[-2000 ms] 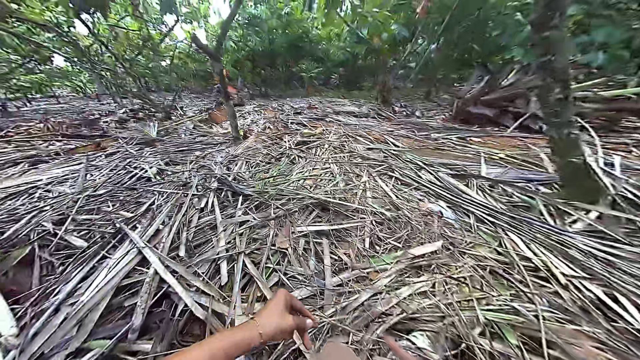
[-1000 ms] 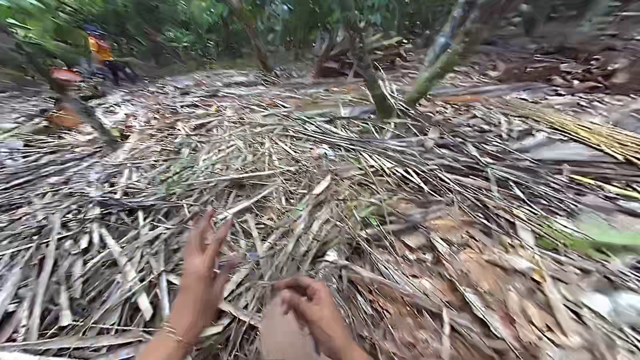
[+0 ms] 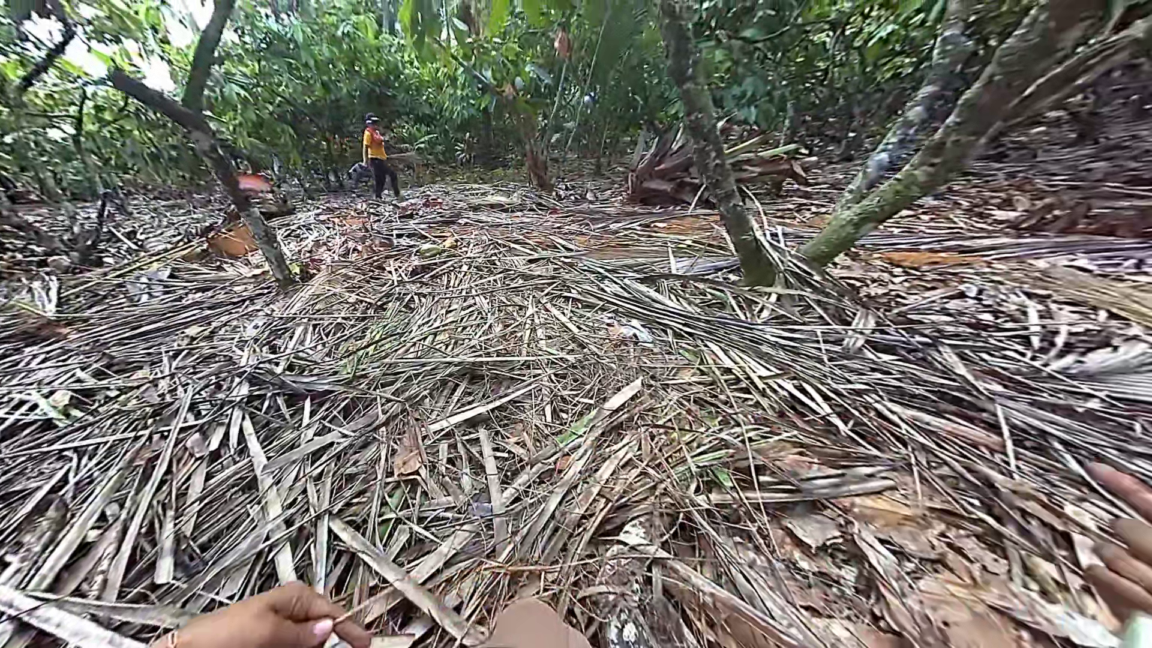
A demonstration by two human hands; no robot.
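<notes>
My left hand (image 3: pixel 274 619) is at the bottom edge, left of centre, with a thin bracelet at the wrist. Its fingers are curled low over dry palm leaf strips (image 3: pixel 387 567); a thin pale strip shows at the fingertips, but whether it is gripped is unclear. At the lower right edge, partly cut off, my right hand (image 3: pixel 1120 549) has its fingers apart over the leaf litter (image 3: pixel 972 576), with nothing seen in it. A rounded tan shape (image 3: pixel 535 627), too cut off to identify, shows at the bottom centre.
Thin tree trunks stand at the left (image 3: pixel 220 166), right of centre (image 3: pixel 715 171) and at the right (image 3: pixel 927 171), where one leans. A person (image 3: pixel 376 157) in a yellow-orange top stands far back. Behind the middle trunk lies a heap of dry fronds (image 3: pixel 670 171).
My hands were closer together one second ago; now they are far apart, the left low at left and the right at the right edge. The view has swung.
</notes>
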